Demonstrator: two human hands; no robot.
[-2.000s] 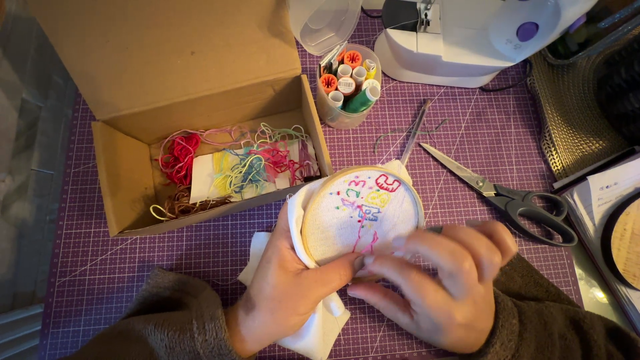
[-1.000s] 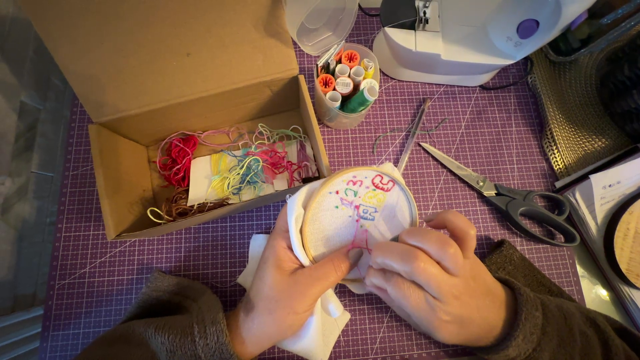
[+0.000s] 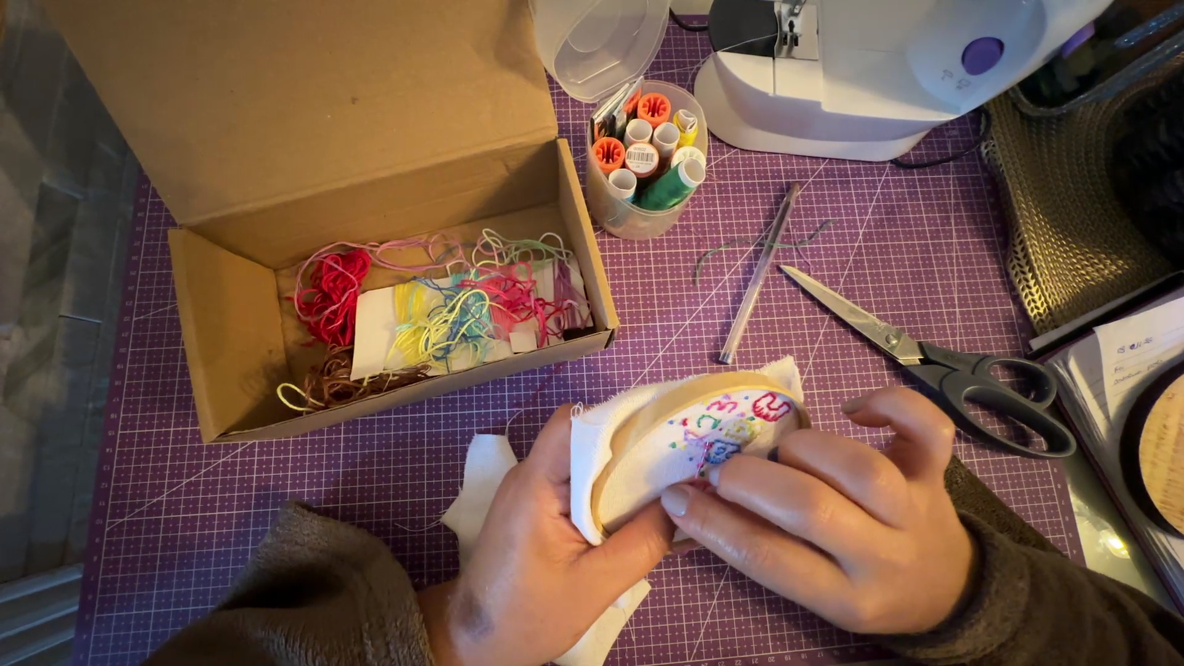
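Note:
My left hand (image 3: 555, 527) grips the lower left rim of a wooden embroidery hoop (image 3: 680, 393), thumb in front and fingers behind. White fabric (image 3: 657, 467) stretched in the hoop carries colourful stitched figures and small dots; its frayed edge sticks out around the rim. The hoop is tilted. My right hand (image 3: 842, 518) has its thumb and fingertips together at the lower right of the fabric, by the pink and blue stitches. Whether a needle is between those fingertips cannot be seen. More white cloth (image 3: 606, 629) lies below and behind my left hand.
An open cardboard box (image 3: 398, 407) of tangled embroidery floss (image 3: 449, 319) stands at left. Behind are a plastic tub (image 3: 638, 217) of thread spools and a white sewing machine (image 3: 814, 116). A pen (image 3: 758, 277) and scissors (image 3: 888, 342) lie on the purple cutting mat (image 3: 324, 481), papers (image 3: 1142, 356) at right.
The hoop has tipped from nearly facing the camera to a steep slant. My right hand's fingertips have stayed near the lower part of the fabric.

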